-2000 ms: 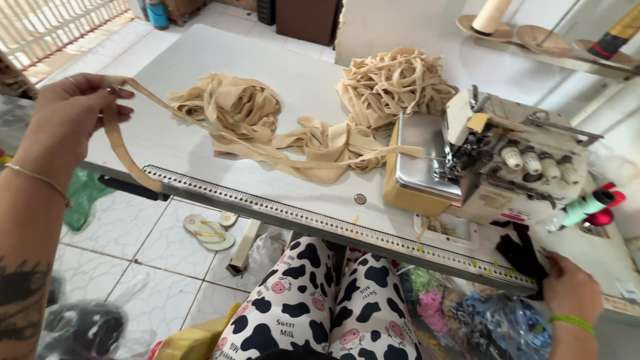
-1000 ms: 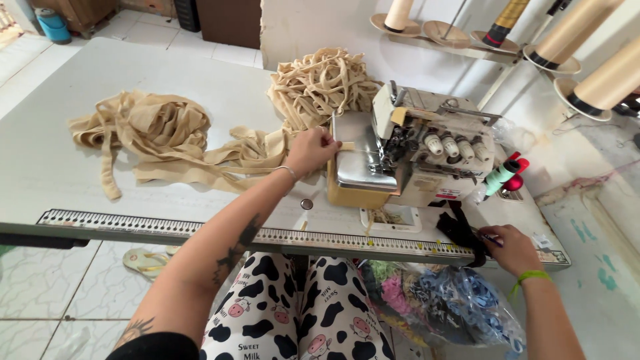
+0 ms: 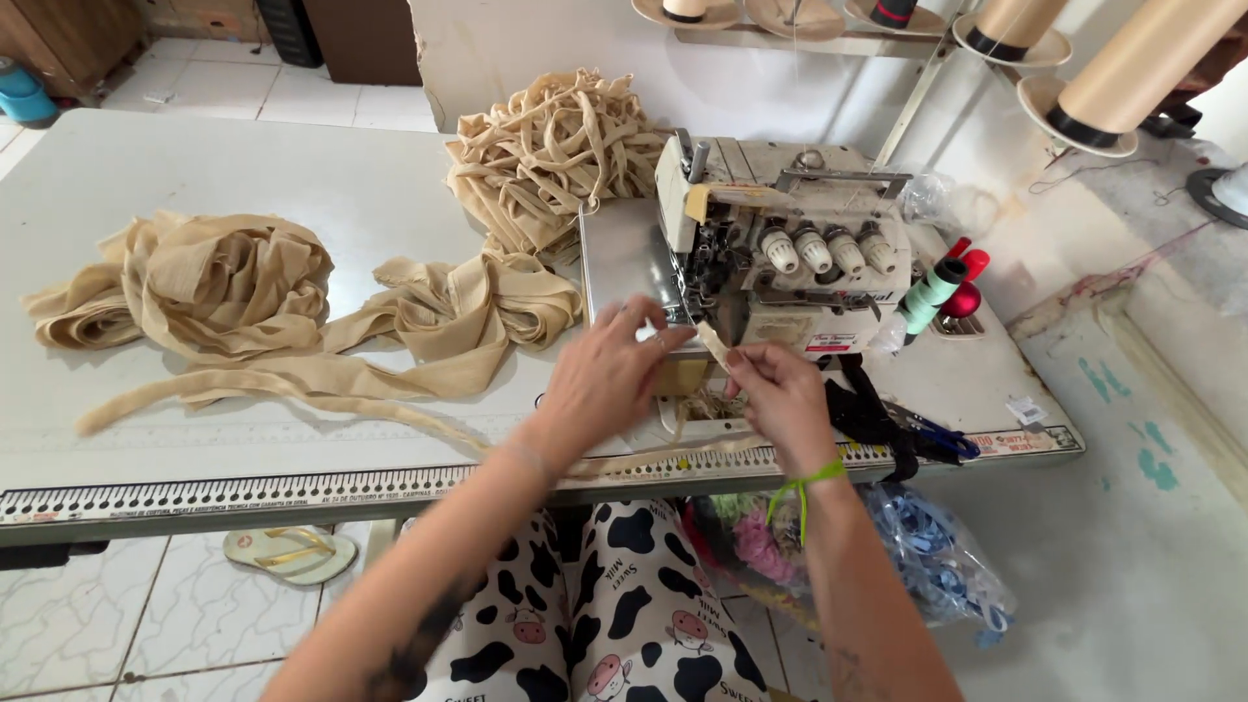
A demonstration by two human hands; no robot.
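My right hand (image 3: 783,395) pinches the end of a beige fabric strip (image 3: 714,343) in front of the overlock sewing machine (image 3: 790,234). Close to its left, my left hand (image 3: 609,366) is slightly blurred, fingers bent near the machine's metal plate (image 3: 629,258); whether it touches the strip I cannot tell. A long narrow beige strip (image 3: 322,393) lies along the table and passes under my left forearm. Wider beige fabric (image 3: 229,283) is heaped at the left, with a looser fold (image 3: 448,312) beside it. Behind the plate rises a pile of narrow beige strips (image 3: 561,156).
A printed measuring tape (image 3: 244,495) runs along the table's front edge. Black cloth (image 3: 853,405) and blue-handled scissors (image 3: 941,434) lie right of my right hand. Thread cones (image 3: 1150,68) stand above on a rack, small spools (image 3: 931,292) beside the machine. A plastic bag of scraps (image 3: 926,556) sits below.
My left hand was far left holding up a strip, then at the machine's plate; now it is beside my right hand. My right hand has moved left from the black cloth and now holds a strip end.
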